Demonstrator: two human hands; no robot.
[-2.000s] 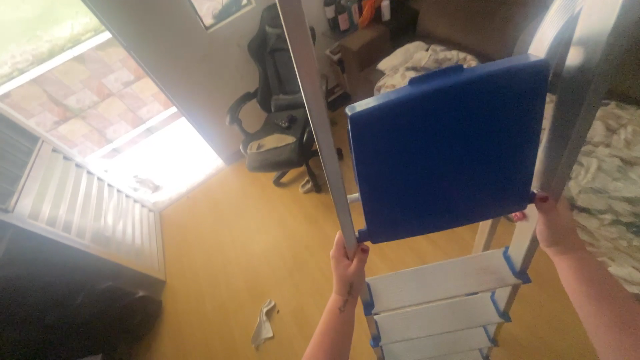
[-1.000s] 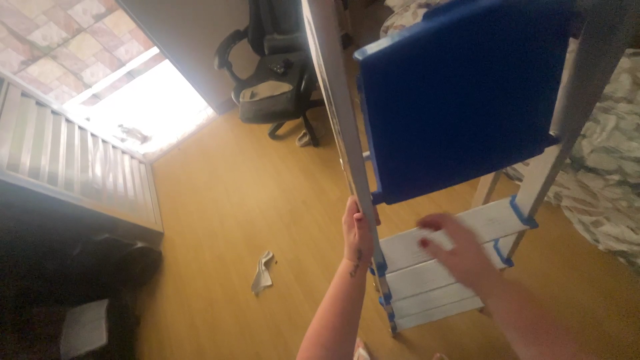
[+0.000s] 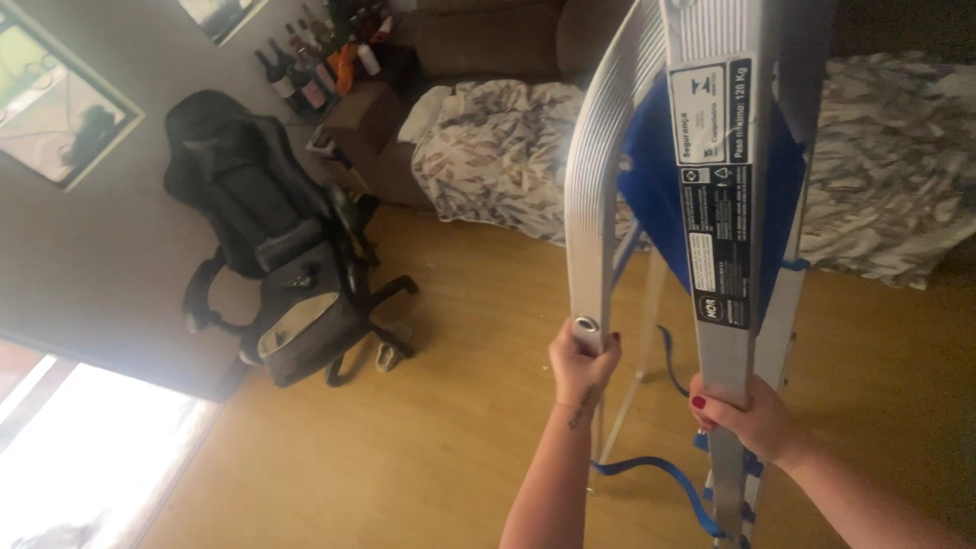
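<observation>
An aluminium stepladder [image 3: 591, 198] stands upright in front of me, seen from its side. My left hand [image 3: 583, 366] grips the lower part of its curved ribbed rail, just under a round rivet. Around the labelled side rail [image 3: 724, 354] my right hand [image 3: 743, 419] is closed, below the printed stickers. Between the rails the blue plastic platform [image 3: 659, 191] shows, partly hidden by the labelled rail. A blue strap [image 3: 659, 463] hangs in a curve between the ladder's legs, low down. The steps are mostly hidden; some blue step ends show below my right hand.
A black gaming chair [image 3: 297, 286] stands left on the wood floor [image 3: 457, 381]. A brown sofa [image 3: 480, 38] with a patterned cover [image 3: 496, 152] lies behind the ladder. Bottles [image 3: 305, 84] stand by its arm. A bright doorway [image 3: 91, 457] is at lower left.
The ladder now shows its side, where its steps and platform faced me before. My right hand, free and blurred over the steps one second ago, now holds the labelled rail. The view has swung.
</observation>
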